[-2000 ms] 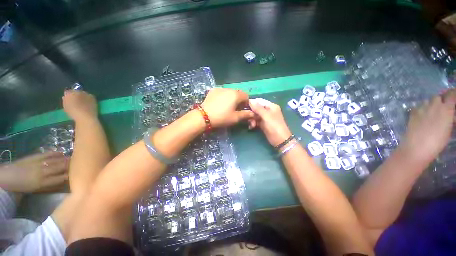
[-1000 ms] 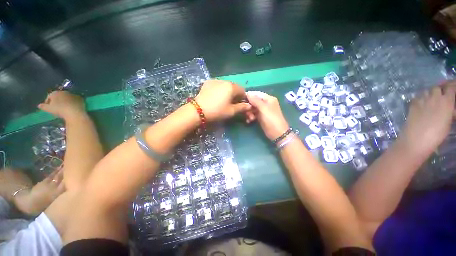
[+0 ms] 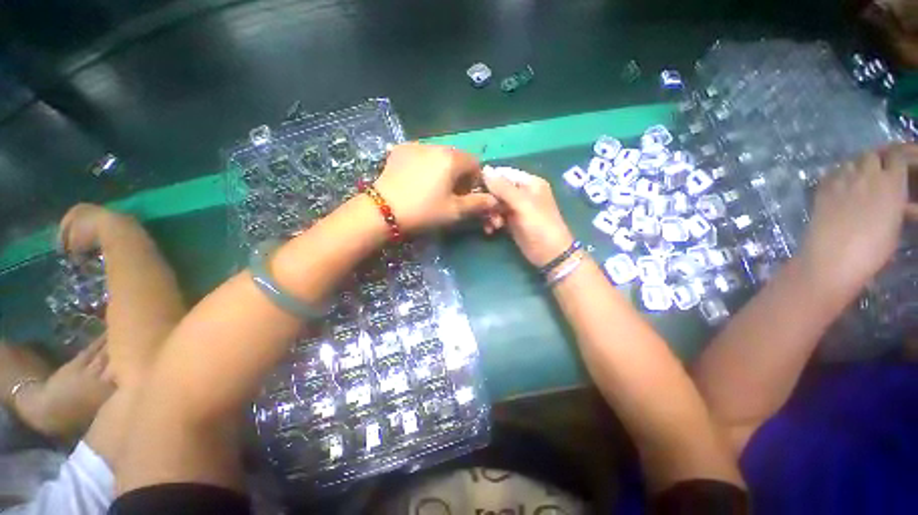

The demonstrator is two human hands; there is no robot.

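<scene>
My left hand (image 3: 428, 191), with a red bead bracelet, and my right hand (image 3: 523, 206) meet fingertip to fingertip, over the gap right of a clear blister tray (image 3: 372, 352). Something small and dark is pinched between the fingers; what it is cannot be told. White shows at my right fingertips, a finger cot or a part. The tray lies under my left forearm, its pockets filled with dark and silvery units. A pile of white-and-clear square casings (image 3: 654, 216) lies right of my right hand.
A neighbour's clear trays (image 3: 795, 131) and hand (image 3: 866, 201) are at the right. At the left, another neighbour's hands are near a clear pile (image 3: 75, 297). Stray parts (image 3: 478, 73) lie on the dark belt (image 3: 302, 60), beyond a bright green strip (image 3: 564, 131).
The whole view has shifted slightly, with things lower left to upper left in the picture. My hands stay joined at the fingertips. The left neighbour's hand has moved from a belt part toward the clear pile.
</scene>
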